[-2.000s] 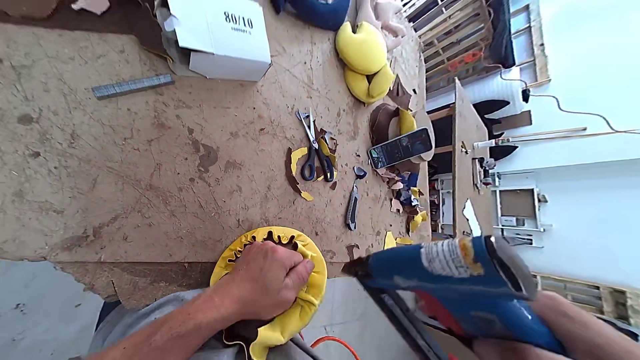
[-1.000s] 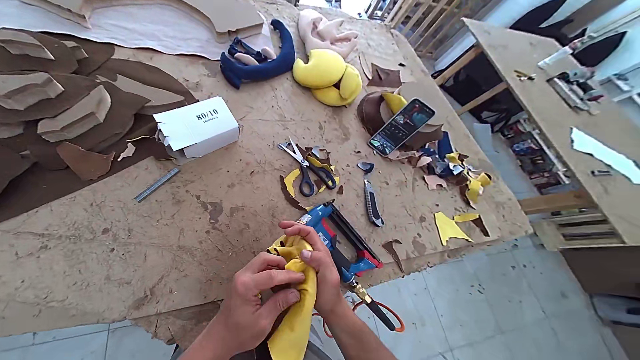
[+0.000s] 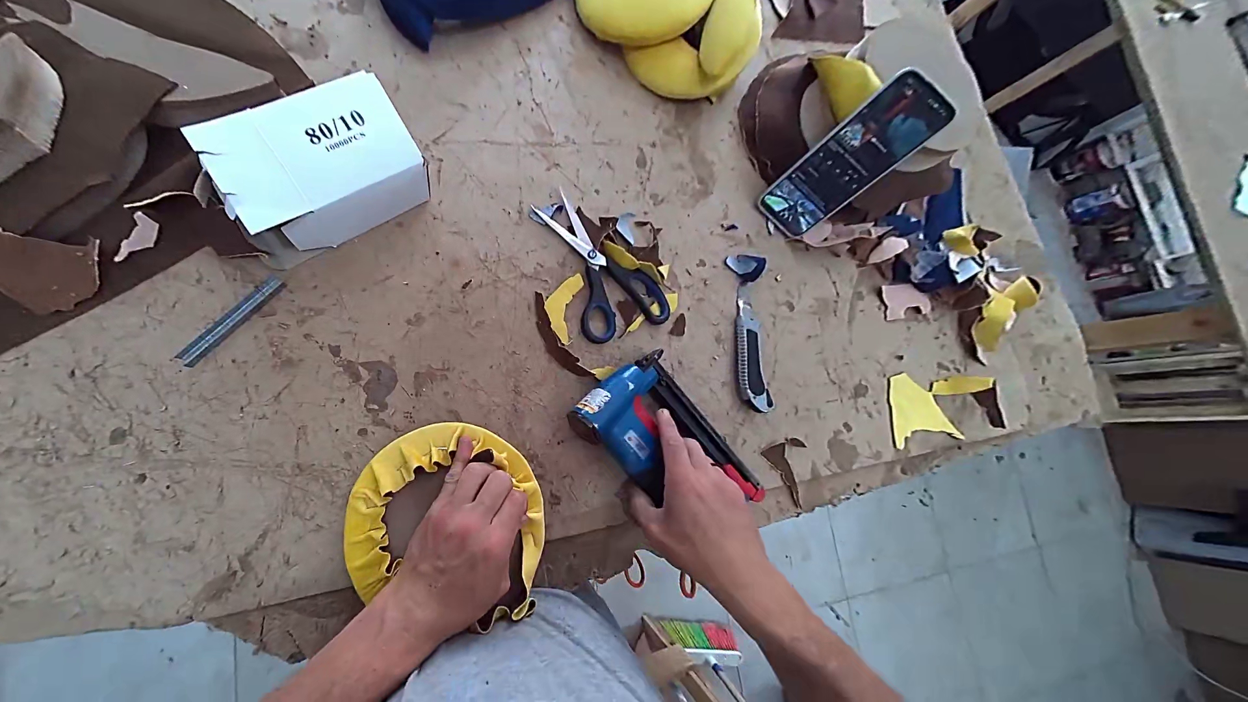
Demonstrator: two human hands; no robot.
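Note:
A round pad covered in gathered yellow fabric (image 3: pixel 369 502) lies at the table's front edge, its brown underside up. My left hand (image 3: pixel 466 536) rests on it, fingers on the folded rim at the top right. To the right, my right hand (image 3: pixel 697 502) is closed around the handle of a blue pneumatic stapler (image 3: pixel 624 429), which lies on or just above the table with its nose pointing away from me. Black-handled scissors (image 3: pixel 597 278) lie open beyond the stapler among fabric scraps. A grey utility knife (image 3: pixel 751 356) is to the stapler's right.
A white cardboard box (image 3: pixel 331 161) and a strip of staples (image 3: pixel 230 322) lie on the left. Brown padded pieces (image 3: pixel 78 127) fill the far left. Yellow stuffed shapes (image 3: pixel 682 49) are at the back. A phone (image 3: pixel 858 151) leans on a brown round piece, near fabric scraps (image 3: pixel 994 312).
One second ago both hands held the yellow piece beside the stapler. Now my right hand grips the stapler, and the pad lies with its gathered side up under my left hand.

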